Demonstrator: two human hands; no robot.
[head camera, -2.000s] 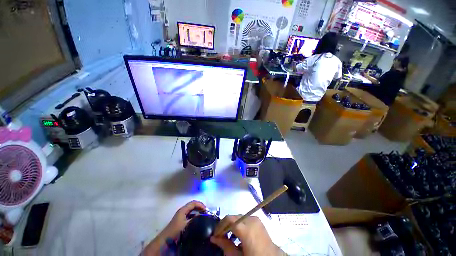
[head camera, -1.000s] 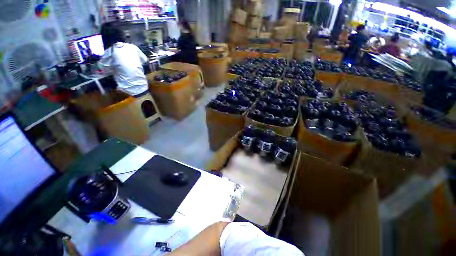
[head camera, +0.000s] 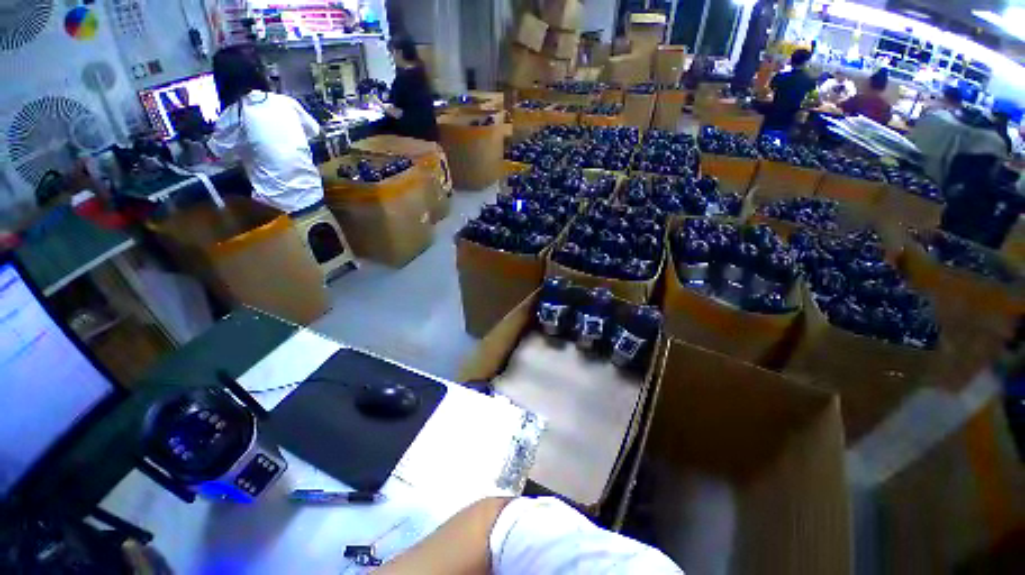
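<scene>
A dome camera (head camera: 202, 440) stands upright on the white table at the lower left, its black ball over a grey-silver body, with blue light below it. Part of another dark camera (head camera: 51, 548) is cut off at the lower left corner. A dark pen (head camera: 337, 495) lies near the lit camera. A small dark connector (head camera: 362, 555) with thin leads lies below it. A bare forearm with a white sleeve enters at the bottom; my right hand is beyond the bottom edge. My left hand cannot be made out; a small blurred tan patch shows at the bottom left.
A mouse (head camera: 386, 399) rests on a black pad (head camera: 348, 432). A monitor (head camera: 51, 359) is at the left edge. An open carton (head camera: 579, 421) holds a cardboard sheet and several cameras; a deep carton (head camera: 776, 449) stands beside it. People work at benches behind.
The view has swung right from the monitor and hands to the cartons. Both hands, the black ball and the tan rod held over the table two seconds ago have left the clear view.
</scene>
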